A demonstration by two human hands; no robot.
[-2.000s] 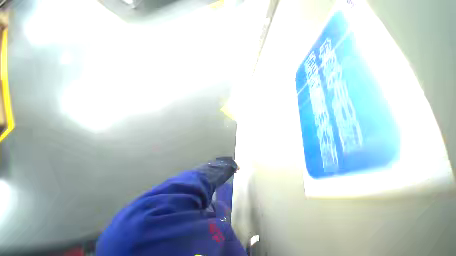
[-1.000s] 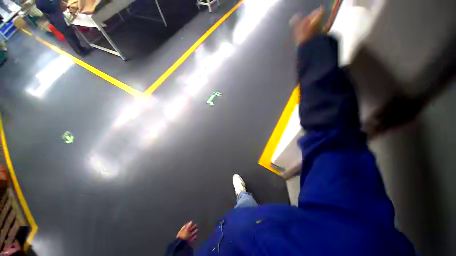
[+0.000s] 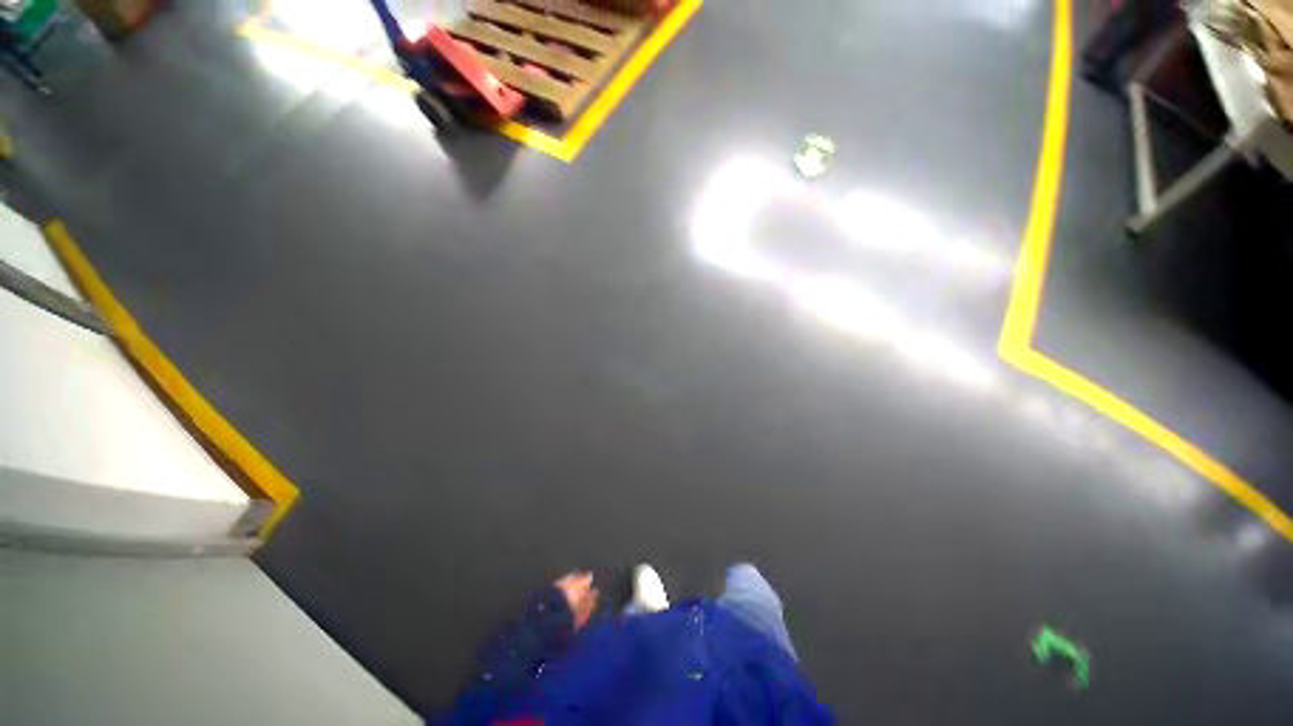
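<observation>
My left hand [image 3: 577,599] is small and slightly blurred at the bottom centre, beside my dark blue jacket. It hangs low over the floor and holds nothing that I can see. My right hand is not in view. The glossy grey floor [image 3: 567,383] lies in front of me. A white shoe [image 3: 648,587] and a light blue trouser leg [image 3: 756,600] show just past the jacket.
A pale wall or door edge [image 3: 128,518] stands at left, with a yellow strip [image 3: 177,383]. A red pallet jack [image 3: 468,71] and wooden pallet [image 3: 546,50] are at the top. A table frame [image 3: 1177,185] is at upper right. Green floor marks show.
The view has swung left and away from the pale door panel. My right arm, stretched out toward the panel before, has left the view. My left hand still hangs low.
</observation>
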